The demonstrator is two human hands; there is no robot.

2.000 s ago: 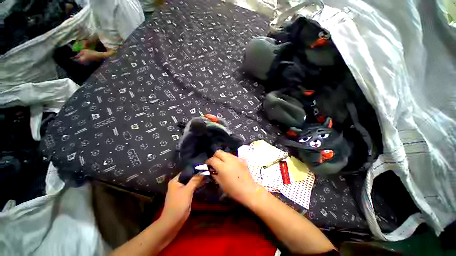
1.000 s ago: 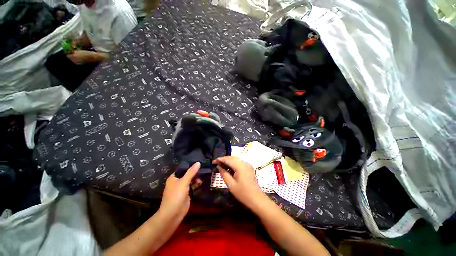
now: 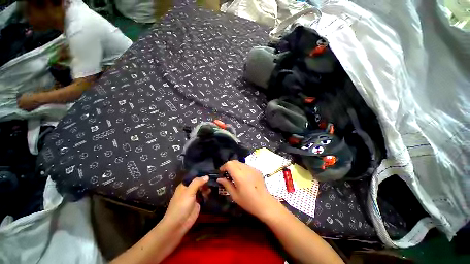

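A grey plush bag point(image 3: 211, 147) with black lining showing and an orange-red spot at its top lies on the dark printed cloth in front of me. My left hand point(image 3: 184, 203) pinches the near edge of the bag between thumb and fingers. My right hand point(image 3: 247, 186) grips the same dark edge just to the right, fingertips close to my left thumb. What lies between the fingertips is too small and dark to tell.
A pile of black-grey bags point(image 3: 288, 117) lies at the right, against a white bulk sack point(image 3: 417, 98). Paper sheets point(image 3: 304, 200) with a red tool point(image 3: 288, 180) and a thin yellowish item lie right of my right hand. A person in white point(image 3: 90, 46) is at the upper left.
The small white item seen at my fingers two seconds ago no longer shows. My hands remain at the bag's near edge. The person at the upper left has moved further into view.
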